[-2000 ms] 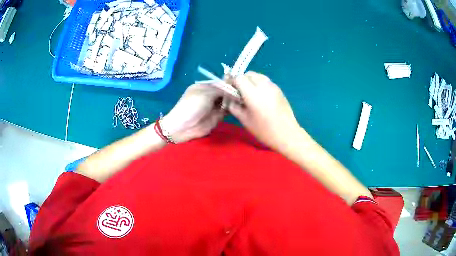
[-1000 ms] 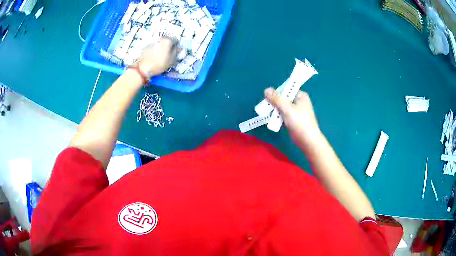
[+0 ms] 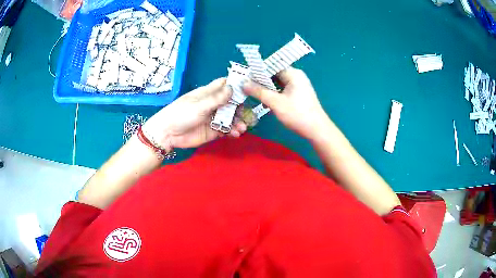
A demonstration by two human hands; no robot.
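My left hand (image 3: 198,117) holds white strap pieces (image 3: 224,118), one with a buckle-like end pointing towards me. My right hand (image 3: 293,103) holds several white strips (image 3: 288,56) with rows of marks, fanned away from me. The two hands meet in front of my chest, and the pieces overlap between them, so which hand bears each one is partly hidden. The blue plastic basket (image 3: 122,100) at the upper left holds many short white pieces (image 3: 133,51).
A small dark-silver heap (image 3: 132,126) lies beside my left wrist. On the green bench (image 3: 348,103) at the right are one white strip (image 3: 393,126), a small white stack (image 3: 428,63), a loose strip pile (image 3: 479,103) and a thin pale stick (image 3: 456,142).
My left hand has come out of the blue basket and back to my right hand, and now holds white pieces. The camera view has shifted. The fanned strips now point away from me.
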